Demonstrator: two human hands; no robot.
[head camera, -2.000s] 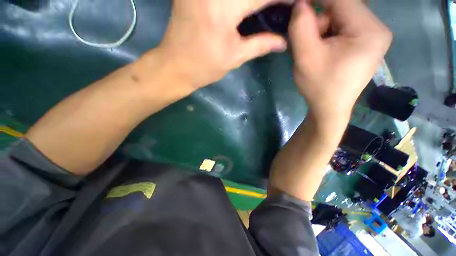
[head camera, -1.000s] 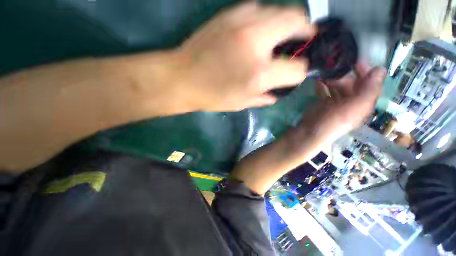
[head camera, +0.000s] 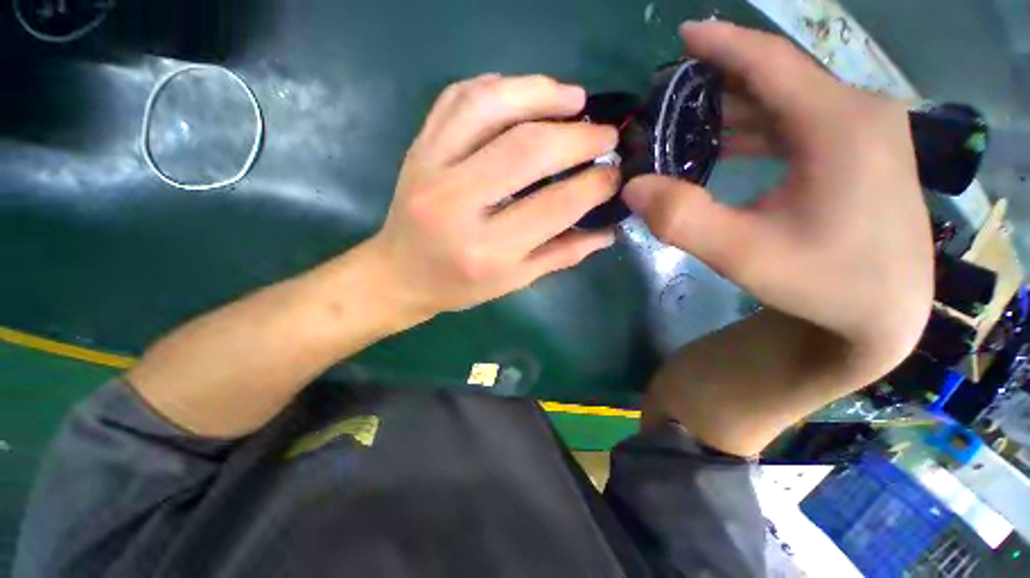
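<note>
My left hand (head camera: 497, 203) is closed around a black cylindrical housing (head camera: 604, 209), mostly hidden by the fingers. My right hand (head camera: 836, 192) grips a round dark insert (head camera: 687, 124) with shiny curved rims between thumb and fingers. The insert is tilted on edge, right beside the housing's end; whether it is seated inside cannot be told. A bit of red shows between the two parts. Both hands are bare and held above the dark green mat (head camera: 282, 271).
A white ring (head camera: 148, 130) lies flat at the left. A small tan square (head camera: 483, 374) is by the near edge. At the right are a black cylinder (head camera: 949, 147), tan cardboard (head camera: 994, 265) and a blue bin (head camera: 881, 514). A white rail (head camera: 836, 45) runs along the far right.
The view has swung back over the mat, and the white ring shows again. My right hand has moved from below the part to grip the insert from the right.
</note>
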